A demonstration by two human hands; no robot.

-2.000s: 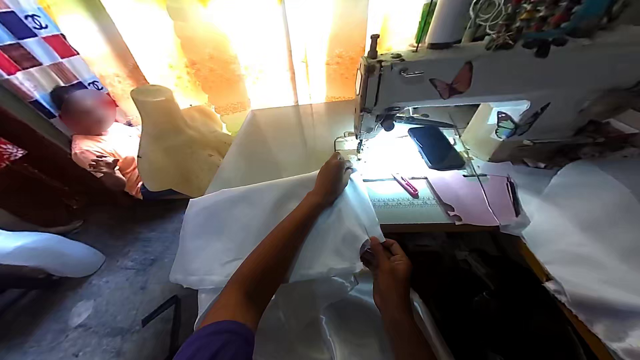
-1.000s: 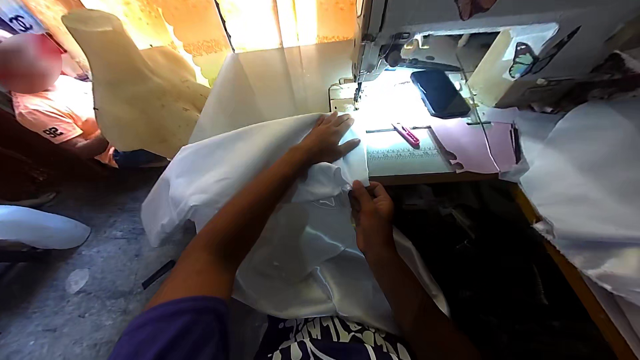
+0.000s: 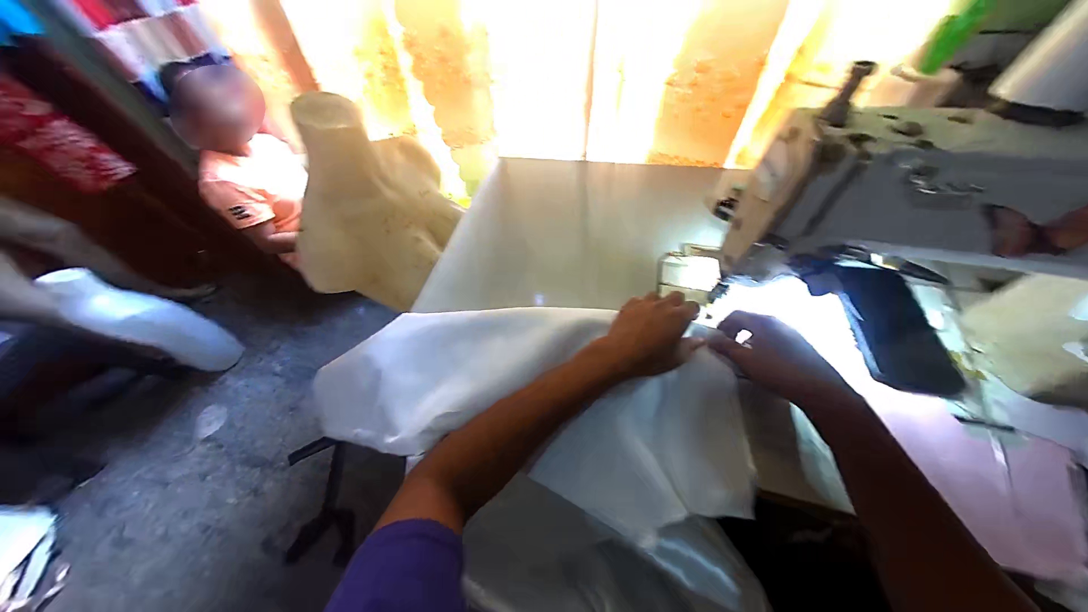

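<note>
White fabric (image 3: 501, 365) lies over the sewing table's front and hangs down toward my lap. My left hand (image 3: 654, 334) rests on it near the needle area of a sewing machine (image 3: 901, 187), fingers bent over the cloth edge. Close by on the right, my right hand (image 3: 756, 348) pinches the edge of the same fabric between thumb and finger. Both hands are just in front of the machine's presser foot area, where the lamp glare hides the needle. A dark phone (image 3: 899, 327) lies under the machine's arm.
A pink fabric or paper piece (image 3: 986, 484) lies on the right of the table. Behind at left stand a dress form (image 3: 357, 204) and a seated person (image 3: 246, 170). A thread cone (image 3: 1050, 64) is at the upper right. Curtains hang behind the table.
My right hand has moved up from the lower part of the cloth to beside my left hand, near the presser foot area. The view has shifted.
</note>
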